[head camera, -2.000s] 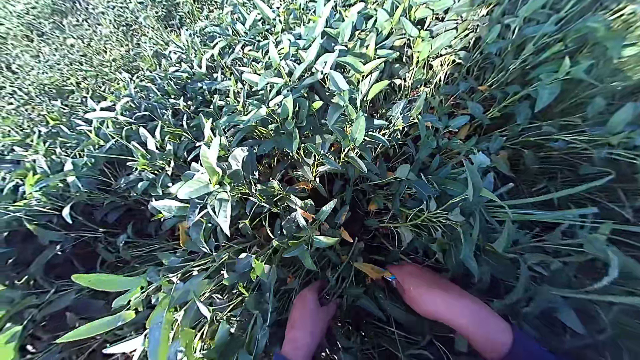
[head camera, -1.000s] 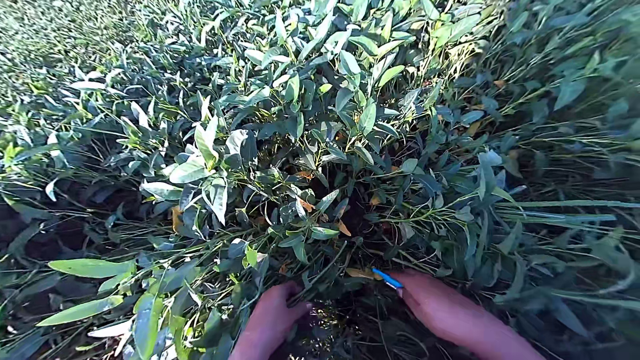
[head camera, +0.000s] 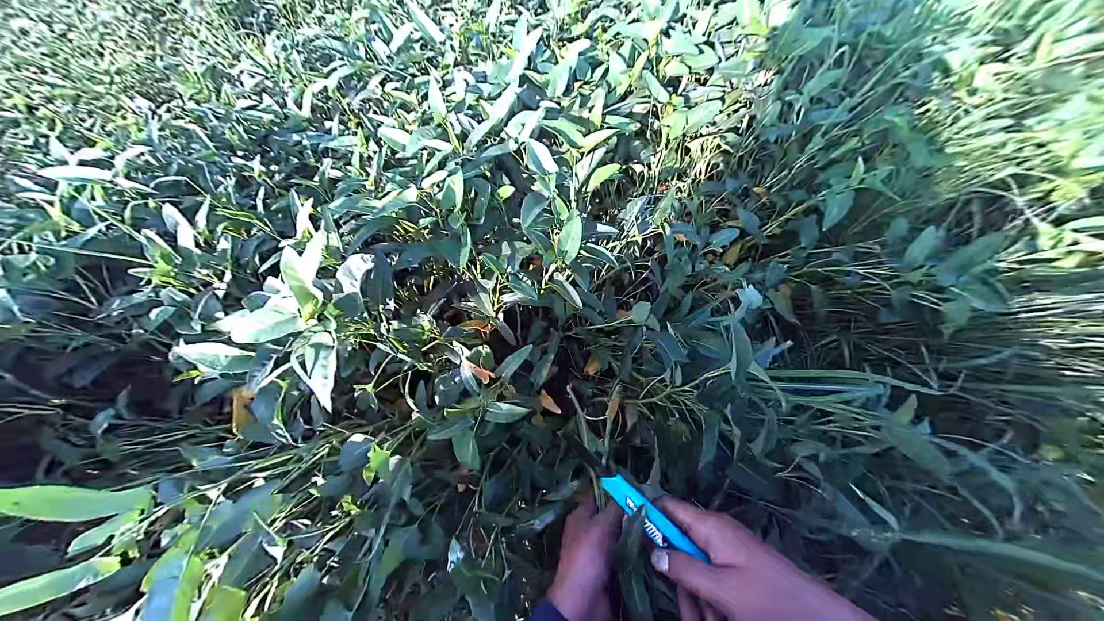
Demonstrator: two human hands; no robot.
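Observation:
A bright blue handled cutting tool (head camera: 654,519), with writing on its side and a dark end pointing up and left, is in my right hand (head camera: 733,561) at the bottom centre. Close beside it on the left, my left hand (head camera: 586,552) is low among the stems (head camera: 604,431), its fingertips partly hidden by leaves; it seems to hold stems, but its grip is not clear. Leafy green plants (head camera: 535,224) stand just beyond both hands, with a few orange-brown withered leaves (head camera: 548,402) near their bases.
Dense foliage (head camera: 259,129) spreads across the far side. Long grass blades (head camera: 845,377) lie at the right, and broad bright leaves (head camera: 73,503) reach in at the lower left. A dark shaded gap (head camera: 121,388) shows among the plants on the left.
My left hand has moved right, closer to my right hand. The blue tool, only partly seen one second ago, now shows much more of its length.

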